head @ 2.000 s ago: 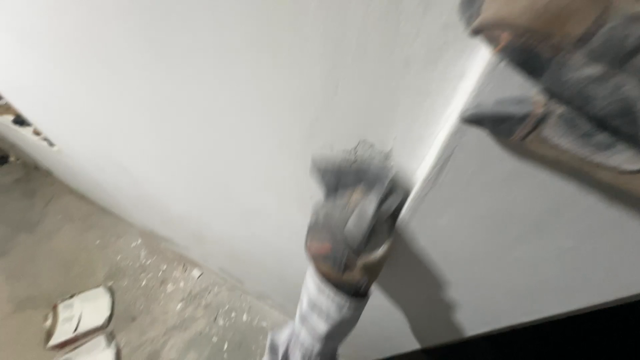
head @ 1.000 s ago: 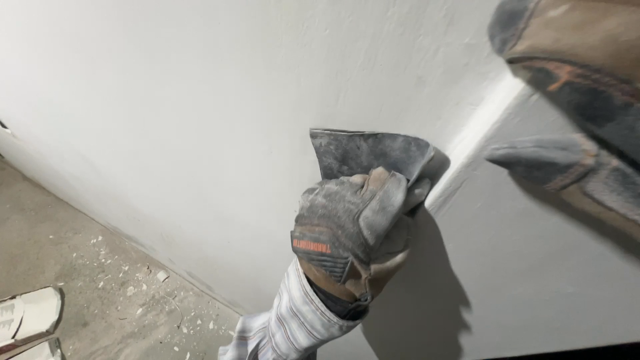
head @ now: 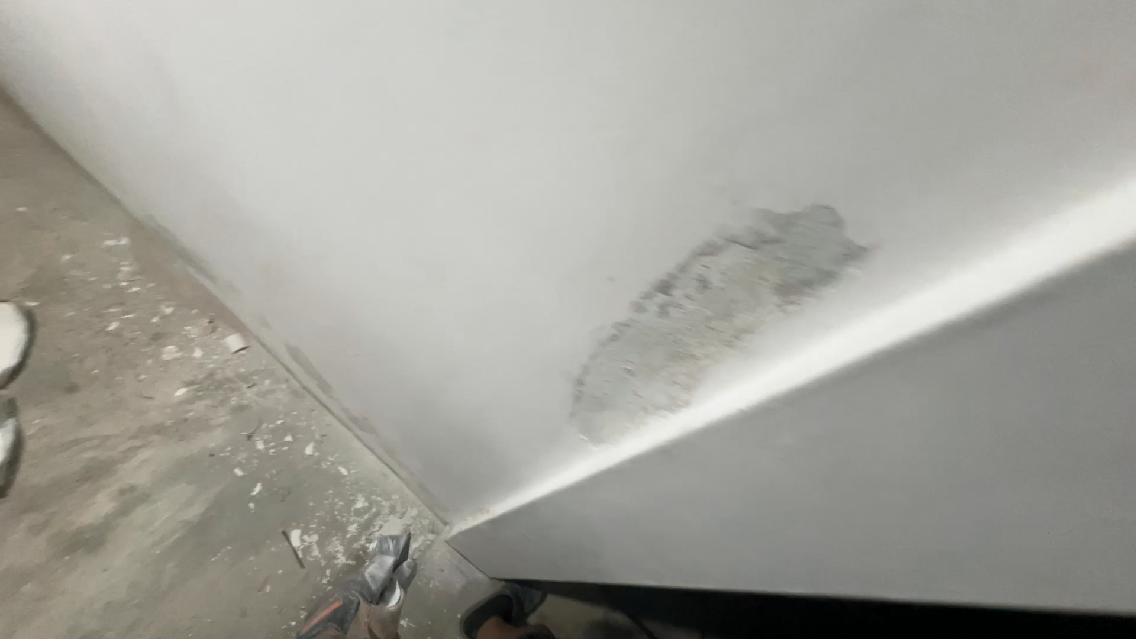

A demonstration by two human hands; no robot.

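Observation:
My left hand (head: 382, 577), in a grey and brown work glove, is low in the head view, over the floor beside the corner. Whether it holds anything is unclear. My right hand (head: 508, 612), also gloved, is partly visible at the bottom edge, right of the left hand; its grip is hidden. Neither hand touches the wall patch. A rough, grey-green exposed patch (head: 710, 319) with ragged edges marks the smooth pale wall (head: 399, 204), just above the bright white strip (head: 763, 390) along the inside corner. No scraper blade can be made out.
A grey wall face (head: 870, 479) meets the pale wall along the corner, with a black area below it. White chips (head: 257, 488) and a thin dark stick (head: 293, 548) lie on the concrete floor (head: 115, 541). White shoes (head: 12, 342) show at the left edge.
My left hand, which held a broad flexible scraper blade against the wall, has dropped to the bottom of the view. My right hand has left the upper right. The rough patch now shows uncovered.

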